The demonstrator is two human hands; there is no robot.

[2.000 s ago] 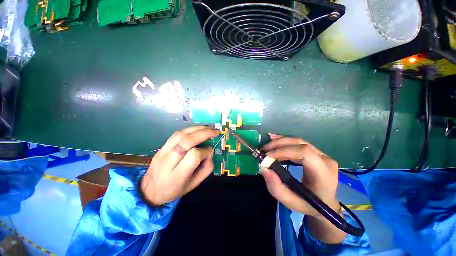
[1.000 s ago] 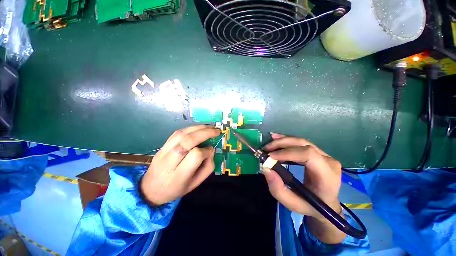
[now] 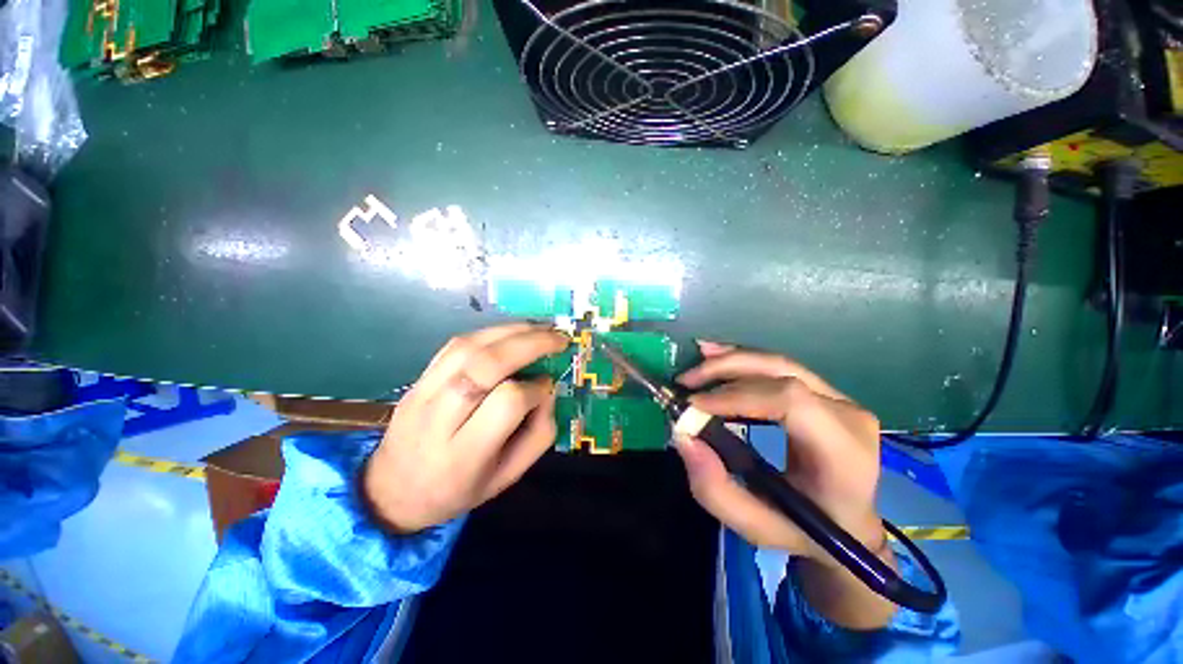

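Note:
A green PCB panel (image 3: 645,296) lies at the near edge of the bench mat. Orange-gold flexible circuits (image 3: 598,379) run along its middle. My right hand (image 3: 791,448) is shut on a black soldering iron (image 3: 791,502) with a pale collar; its thin metal tip points at the panel's middle. Whether the tip touches cannot be told. My left hand (image 3: 463,422) lies over the panel's left side, with a very thin strand of solder wire (image 3: 566,376) at its fingers. Loose flexible circuits (image 3: 367,223) lie left of the panel, white under glare.
A fume extractor fan (image 3: 662,81) stands behind the panel. A white plastic jar (image 3: 954,71) leans by the soldering station (image 3: 1077,153), with black cords in front. Stacked panels (image 3: 350,29) and clear plastic bags (image 3: 42,84) are at the rear left. A brown cardboard box (image 3: 247,467) is below the bench.
Both hands and the iron stay nearly in the same place. The orange light on the soldering station, lit before, does not show now.

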